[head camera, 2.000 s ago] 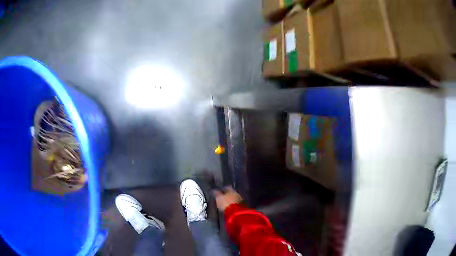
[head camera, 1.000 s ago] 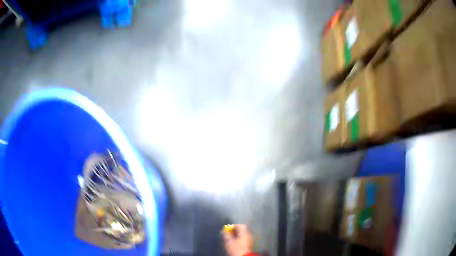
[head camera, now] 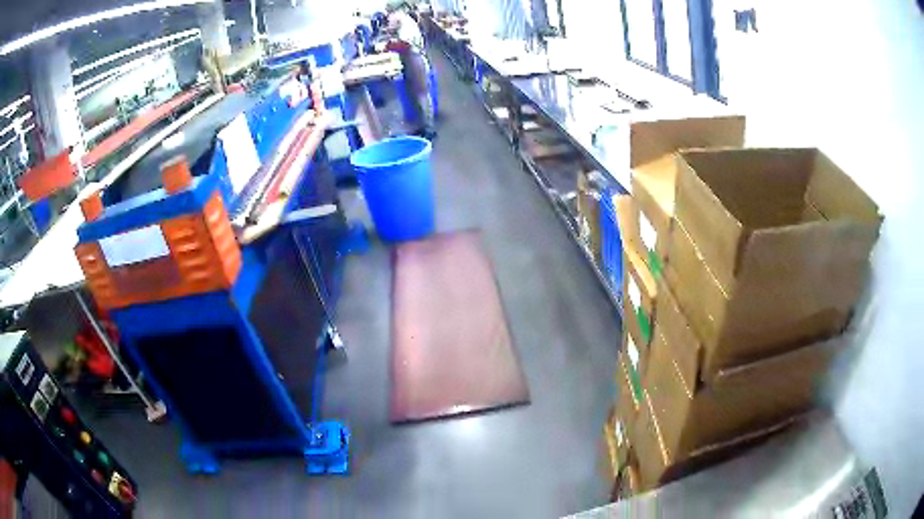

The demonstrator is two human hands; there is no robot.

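Neither of my hands is in view. Nearest in front of me at the right is a stack of brown cartons, with an open carton on top whose flaps stand up. A reddish-brown mat lies flat on the grey floor in the middle. A blue tub stands on the floor beyond the mat.
A blue and orange machine stands at the left, its blue foot near the mat. A dark button panel is at the lower left. Long tables run along the right wall beside an aisle. A pale surface edge is at the lower right.
The view has lifted from the floor and the near blue tub to the workshop ahead. My hand with the small orange-yellow thing has left the picture. The machine and mat have come into view.
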